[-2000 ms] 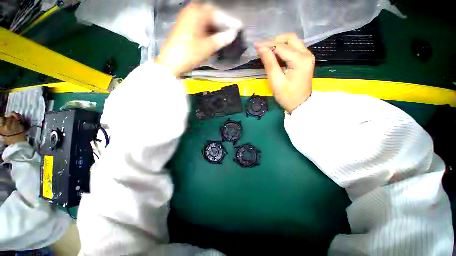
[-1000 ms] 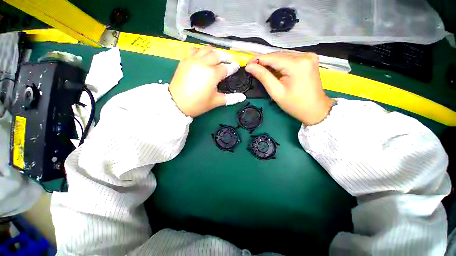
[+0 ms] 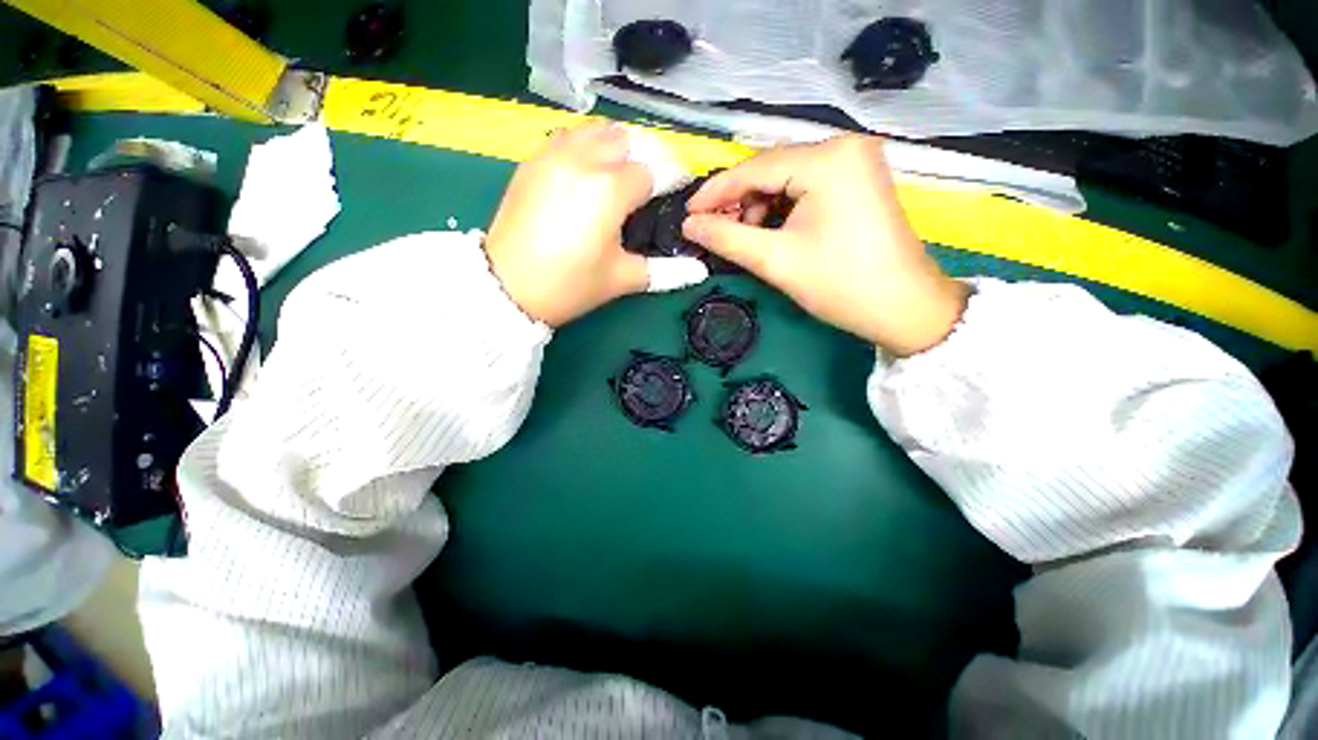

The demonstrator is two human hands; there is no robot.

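My left hand (image 3: 571,224), with white finger cots on thumb and finger, holds a round black watch case (image 3: 665,227) at the near side of the yellow strip. The case is partly hidden by my fingers. My right hand (image 3: 831,239) has its fingertips pinched together over the case's right side; what they hold, if anything, is too small to tell. Three loose watch cases lie on the green mat just below my hands: one at the top (image 3: 721,330), one at the left (image 3: 652,390) and one at the right (image 3: 760,414).
A scuffed black control box (image 3: 130,347) with a cable and a crumpled white paper (image 3: 285,195) are at the left. A yellow strip (image 3: 448,123) crosses the bench. Beyond it, a whitish plastic sheet (image 3: 1012,72) bears two cases. A yellow bar (image 3: 188,44) is at the upper left.
Both hands have come back from the plastic sheet to the near bench. Since one second ago, my right fingertips have moved left and down, over the case in my left hand.
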